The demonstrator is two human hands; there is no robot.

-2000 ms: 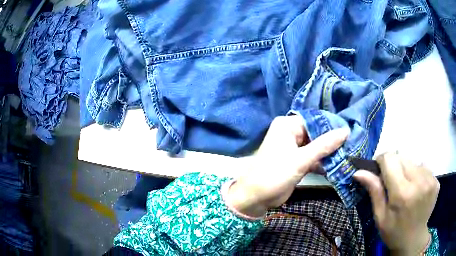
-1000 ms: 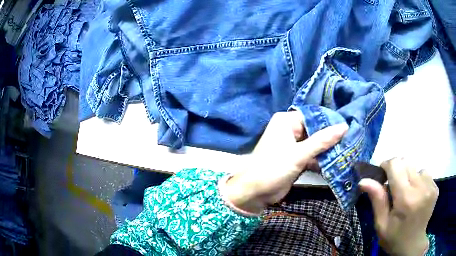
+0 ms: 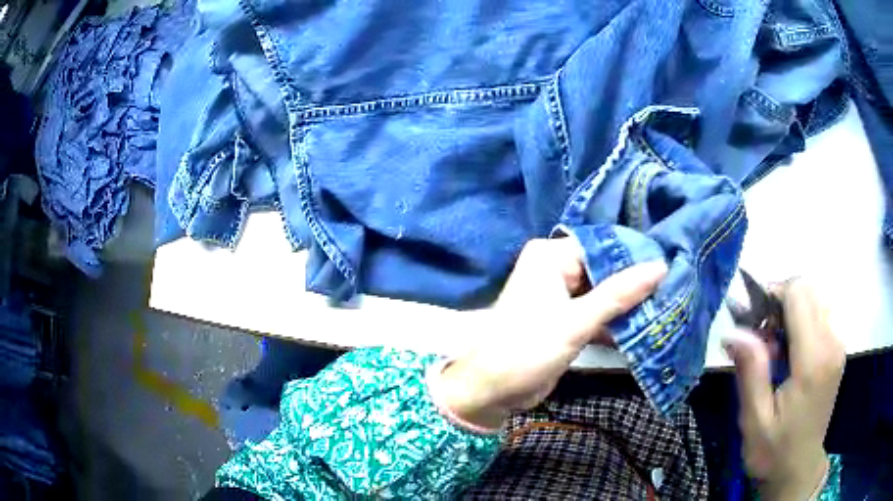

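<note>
A blue denim garment point(image 3: 421, 166) is spread over the table. My left hand point(image 3: 548, 328) grips its cuff point(image 3: 641, 323), thumb on top, near the table's front edge. The cuff shows yellow stitching and a small round button point(image 3: 668, 375) near its lower corner. My right hand point(image 3: 793, 391) is just right of the cuff, apart from it. It holds small dark snips point(image 3: 754, 301) between thumb and fingers, with the pointed blades up and left. The fingers partly hide the snips.
The white table point(image 3: 245, 284) has a curved front edge. A heap of crinkled blue pieces point(image 3: 93, 127) hangs at the left. More denim point(image 3: 867, 39) lies at the far right. Grey floor with a yellow line point(image 3: 171, 391) shows at lower left.
My right hand with the snips has moved off the cuff, slightly up, and the blades now show. The cuff has shifted slightly left in my left hand. Its button came into view.
</note>
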